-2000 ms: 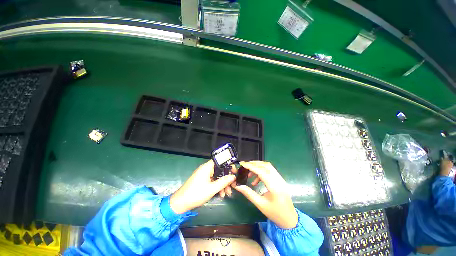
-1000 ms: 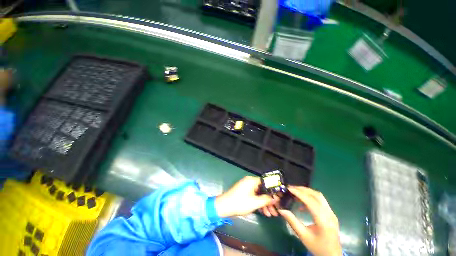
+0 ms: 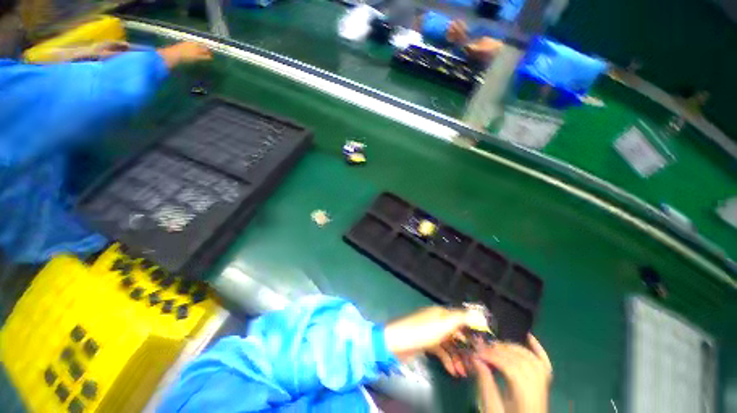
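The head view is blurred. My left hand (image 3: pixel 428 332) holds a small dark unit with a pale face (image 3: pixel 477 318), a watch case assembly by its look, over the near right end of the black foam pocket tray (image 3: pixel 396 252). My right hand (image 3: pixel 517 373) is close against the unit's lower side, its fingers bent; whether it grips a part is hidden by blur and the fingers. One pocket in the tray's back row holds a dark unit with a yellow part (image 3: pixel 425 228).
Large black trays (image 3: pixel 279 181) and yellow trays (image 3: pixel 153 355) stand left, beside another person's blue sleeve (image 3: pixel 89 97). A pale loose part (image 3: pixel 321 218) and a small unit (image 3: pixel 354 152) lie behind. A clear blister tray (image 3: pixel 669 355) and dark piece (image 3: pixel 653 281) lie right.
The view has swung left, so the bench things sit further right. Another person's arm now reaches in at the left. My hands stay together at the unit.
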